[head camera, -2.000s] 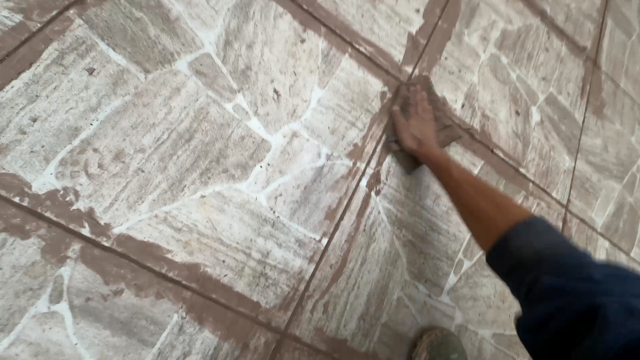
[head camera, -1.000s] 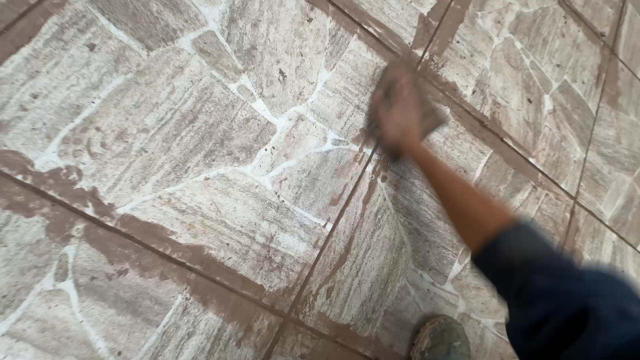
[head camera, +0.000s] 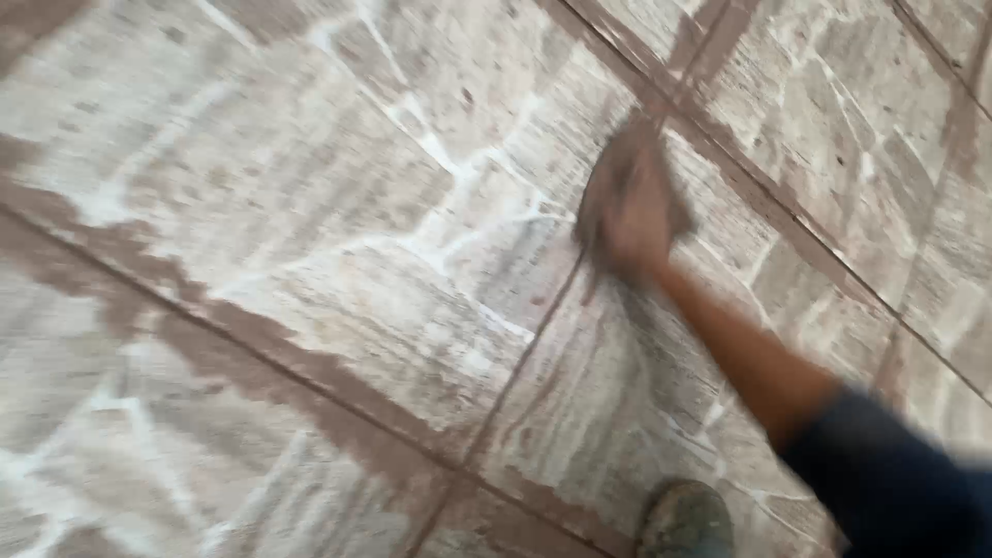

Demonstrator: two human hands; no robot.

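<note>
My right hand [head camera: 639, 221], blurred, reaches in from the lower right in a dark blue sleeve [head camera: 883, 457]. It presses a grey-brown cloth or pad [head camera: 616, 167] flat on the stone-patterned floor tile [head camera: 333, 178], over a joint between tiles just below where the joints cross. Brown grout [head camera: 310, 356] is smeared in bands along the tile joints. Faint brown streaks mark the tile just below the hand. My left hand is out of view.
The toe of a worn, dusty shoe [head camera: 686, 519] stands on the tile at the bottom, right of centre. More tiles with white vein lines and brown joints [head camera: 798, 217] stretch to the right.
My right hand, with the cloth or pad under it, has moved from near the crossing of the joints down and left along the joint. Less brown smearing shows along that joint.
</note>
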